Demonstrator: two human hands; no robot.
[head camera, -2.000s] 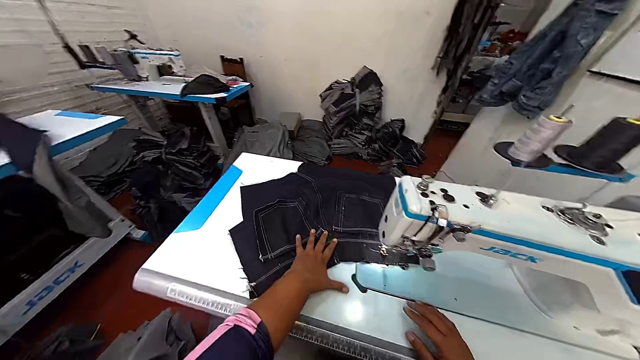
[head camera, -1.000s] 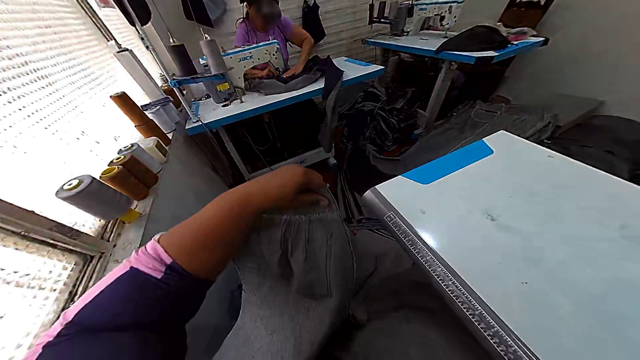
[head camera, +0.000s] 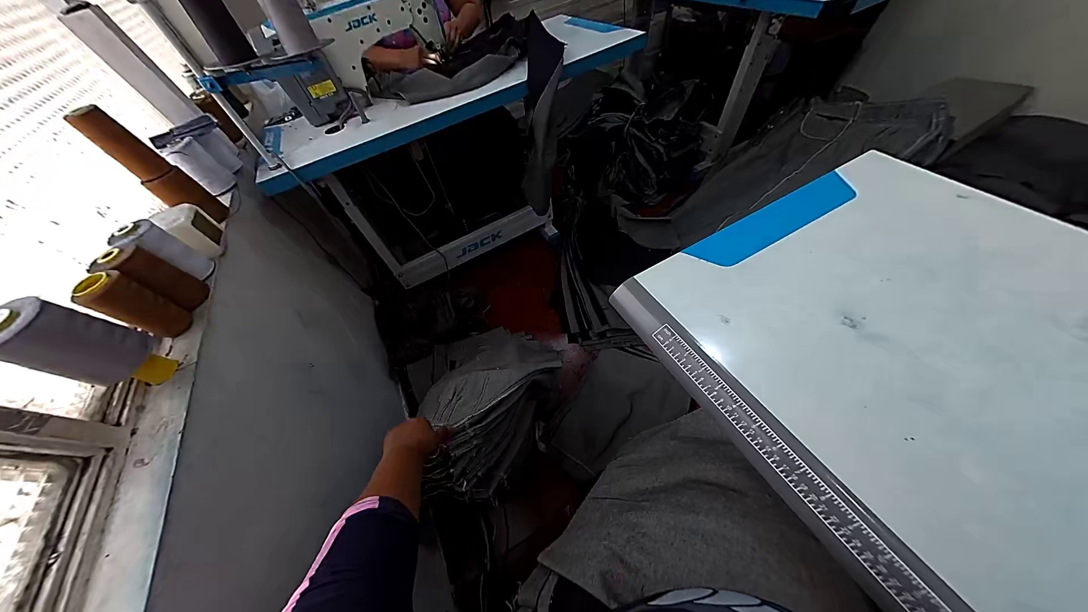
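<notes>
My left hand (head camera: 416, 440) reaches down at the lower middle of the head view, its fingers closed on the edge of a stack of grey denim pieces (head camera: 501, 399) with frayed edges. The stack lies low beside the grey wall. Another grey cloth piece (head camera: 620, 408) lies to its right, and grey fabric (head camera: 688, 510) is draped below the white sewing table (head camera: 918, 357), near my body. My right hand is outside the view.
Thread cones (head camera: 136, 302) lie on the window ledge at left. A co-worker's hands (head camera: 408, 58) are at a Jack sewing machine (head camera: 353, 42) on another table (head camera: 459, 106). Cloth heaps (head camera: 646, 127) cover the floor beyond. The near table's ruler edge (head camera: 765, 450) runs along the right.
The view has swung left from the sewing machine and dark denim. My left hand, holding a grey denim piece up one second ago, is now lower, at the stack. My right hand has left the view.
</notes>
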